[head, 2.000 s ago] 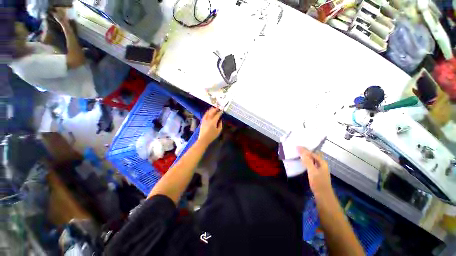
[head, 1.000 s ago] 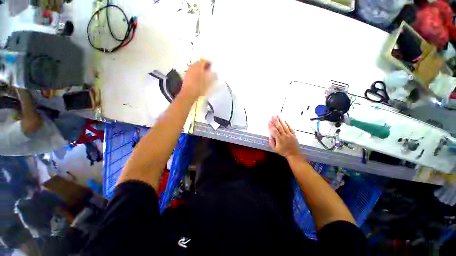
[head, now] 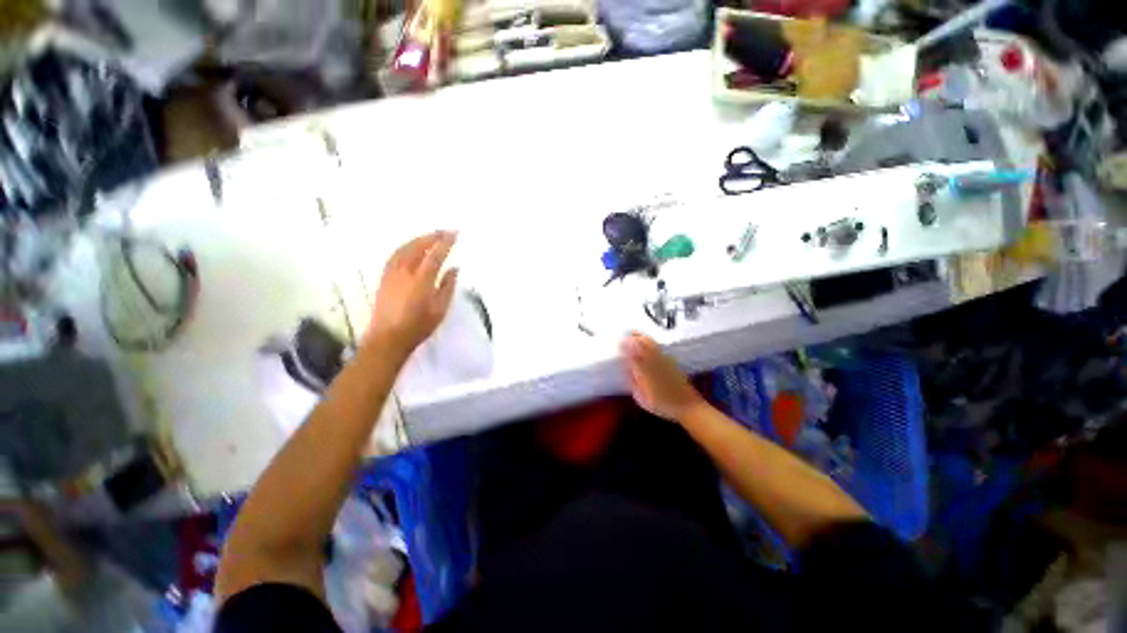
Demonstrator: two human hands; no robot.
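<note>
My left hand point(head: 414, 291) is over the white table point(head: 544, 148), fingers apart, beside a white cut piece point(head: 460, 344) with a dark curved edge. I see nothing held in it. My right hand point(head: 655, 375) is at the table's front edge, left of and below the needle area of the white sewing machine point(head: 791, 237); blur hides whether it holds anything. A dark curved piece point(head: 316, 354) lies on the table left of my left forearm.
Black scissors point(head: 748, 172) lie behind the machine. A dark cable coil point(head: 151, 294) is at the left. Blue crates point(head: 887, 433) with scraps stand below the table. A box point(head: 816, 62) stands at the back. A person's arm point(head: 56, 544) shows at lower left.
The view has turned right, towards the machine. My left hand has moved from the curved pieces to beside the white piece. My right hand is now at the edge near the machine's needle area.
</note>
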